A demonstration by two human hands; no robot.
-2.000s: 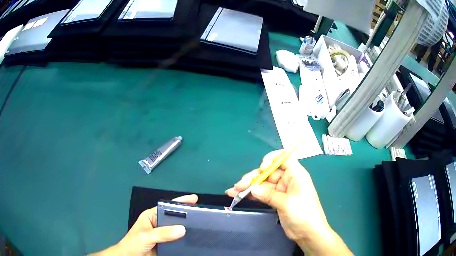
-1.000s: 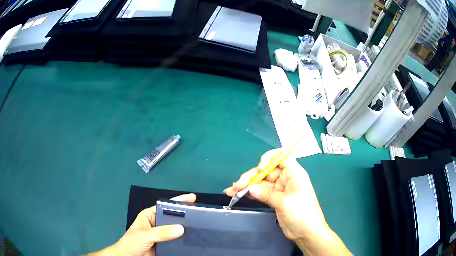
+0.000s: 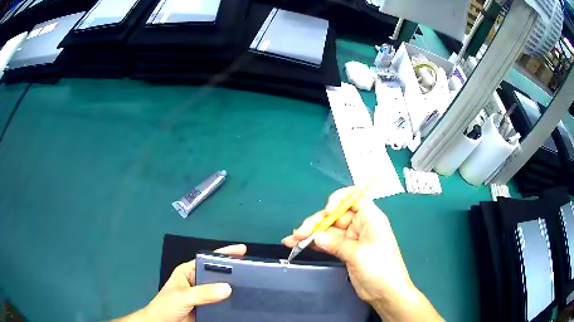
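The closed grey mini laptop (image 3: 277,292) is held with its bottom cover up, over a black foam pad (image 3: 179,248); its lower part is cut off by the frame edge. My left hand (image 3: 192,292) grips its left end, thumb on the cover and fingers behind the far edge. My right hand (image 3: 362,245) holds a thin yellow tool (image 3: 337,212) like a pencil. Its pointed metal tip is at the middle of the laptop's far edge. My right hand's lower side is by the laptop's right end. A silver-grey tube (image 3: 199,194) lies on the green mat.
Closed laptops (image 3: 291,36) lie on black foam stacks along the back, with more on the right (image 3: 536,267). A white paper strip (image 3: 365,141) lies right of centre beside clear film. Behind it are a white parts tray (image 3: 409,53), a metal post (image 3: 481,88) and white tool cups (image 3: 488,157).
The view has shifted very slightly. Both hands, the laptop and the yellow tool keep nearly the same positions, with the tip still at the far edge.
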